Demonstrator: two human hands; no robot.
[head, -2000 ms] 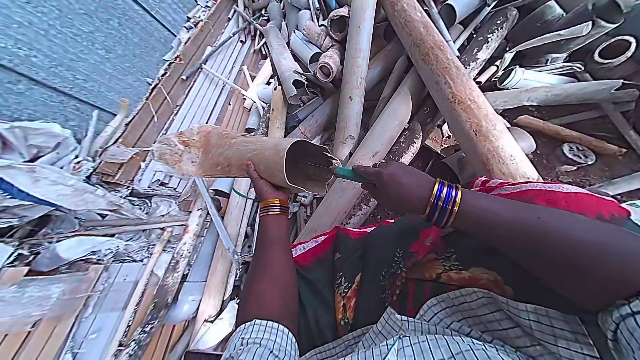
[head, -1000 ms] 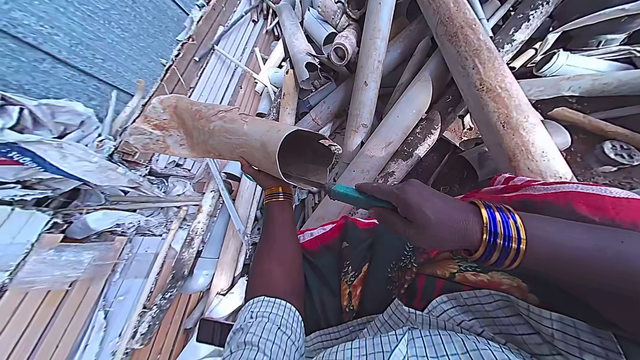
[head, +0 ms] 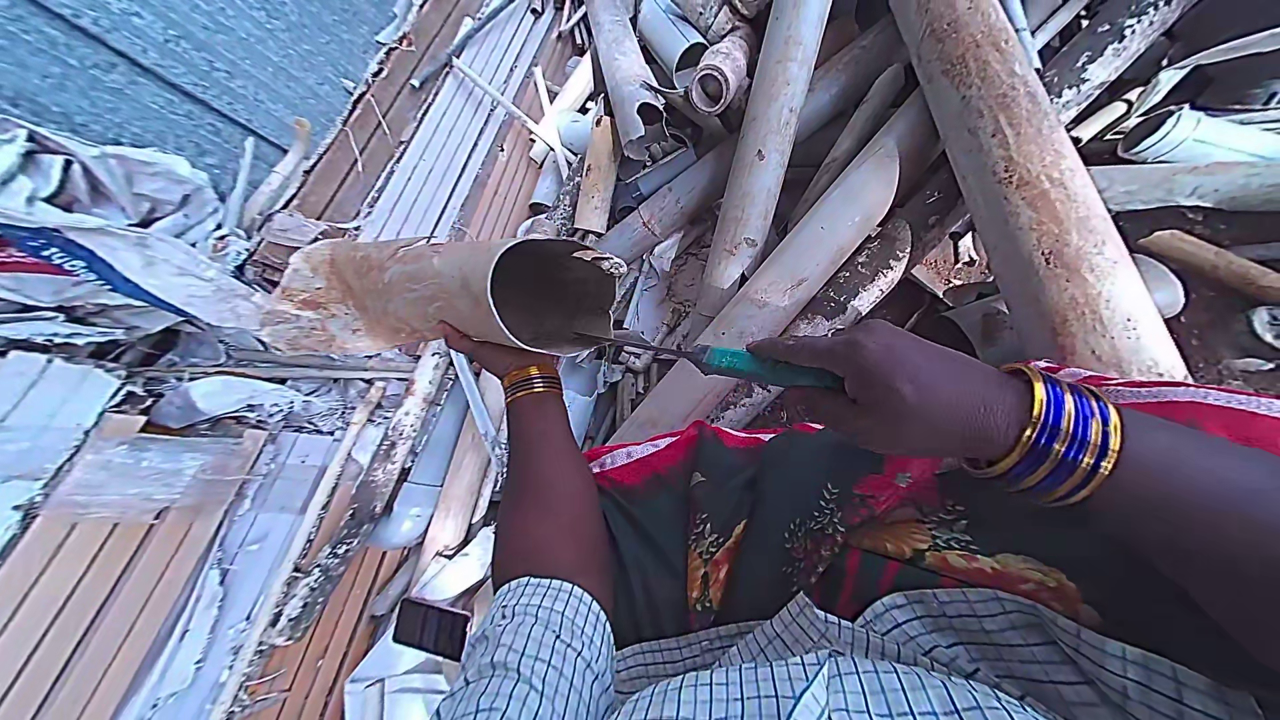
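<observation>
A wide, dirt-stained piece of plastic pipe (head: 430, 290) lies across the left centre, its open end turned right. Under that end is my left hand (head: 495, 352), holding the pipe from below; most of its fingers are hidden. My right hand (head: 860, 385) grips the green handle of a thin metal tool (head: 760, 367), its forefinger laid along the handle. The tool's narrow metal part points left and meets the lower rim of the pipe's open end. Whether its tip is inside the pipe or at the rim's edge, I cannot tell.
Old pipes are heaped ahead, with a thick long pipe (head: 1040, 190) slanting down at the right. Slatted panels (head: 110, 560) and crumpled sheeting (head: 130, 250) lie at the left. A small dark rectangular object (head: 432, 628) sits beside my left sleeve.
Two seconds ago the tool's metal part reached into the pipe's open end; now it is at the lower rim. Both hands keep their hold.
</observation>
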